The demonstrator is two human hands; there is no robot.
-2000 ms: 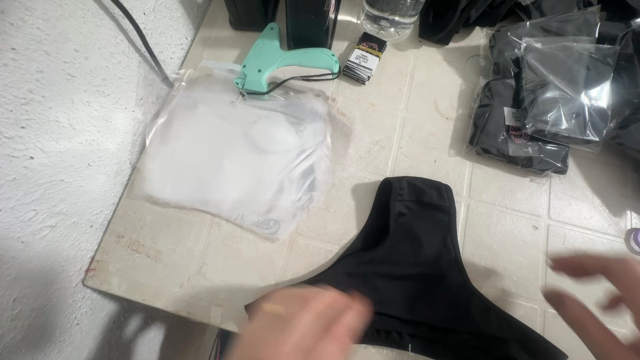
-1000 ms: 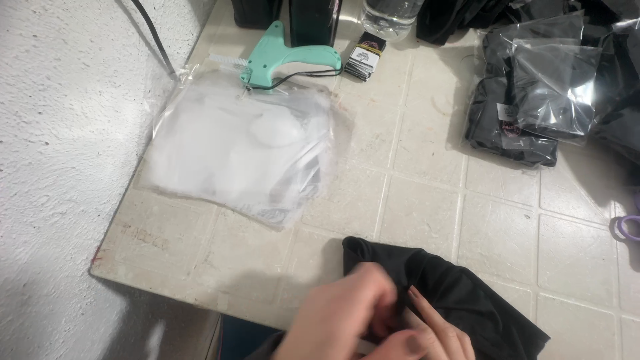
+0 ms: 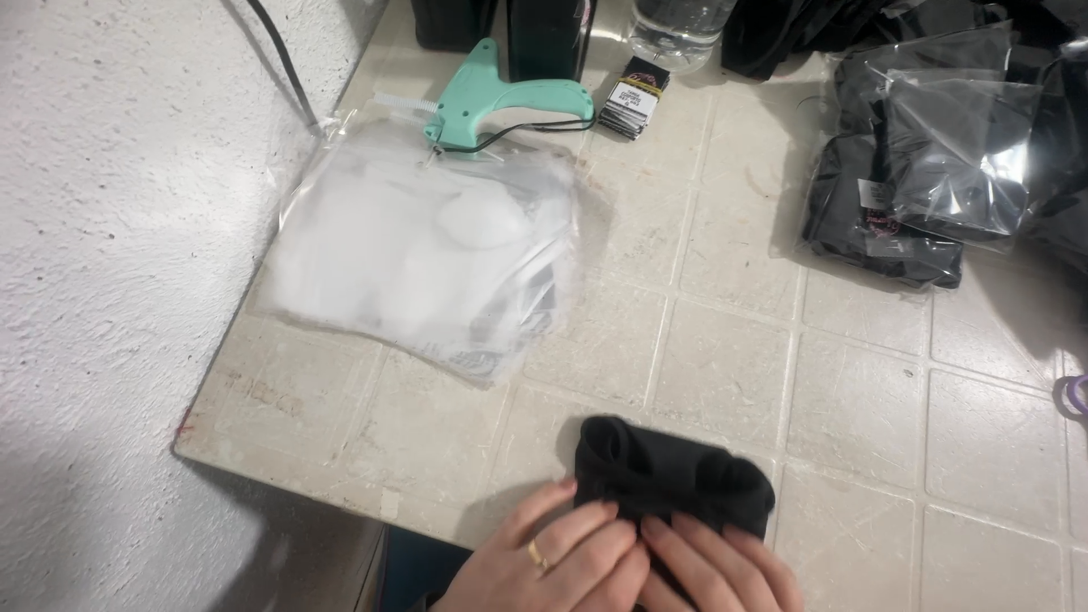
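Observation:
A black fabric garment (image 3: 671, 472), folded into a small bundle with its sides turned in, lies at the table's near edge. My left hand (image 3: 552, 552), with a ring on one finger, grips the bundle's lower left part. Beside it, my right hand (image 3: 714, 565) has its fingers on the lower right part, and the two hands touch or nearly touch. Both thumbs are hidden. Farther back lies a stack of clear plastic bags (image 3: 408, 246), with a mint-green tagging gun (image 3: 476, 102) at its top edge. A banded stack of printed labels (image 3: 633, 98) is right of the gun.
Bagged black garments (image 3: 892, 204) are piled at the back right. Dark containers (image 3: 548, 38) and a clear vessel of liquid (image 3: 680, 30) stand at the back. A white wall (image 3: 127, 255) borders the table on the left. A purple-handled object (image 3: 1075, 395) is at the right edge.
The black garment was spread out two seconds ago and folded over one second ago; now it is a smaller, compact bundle. My hands, apart at first, have come together on it.

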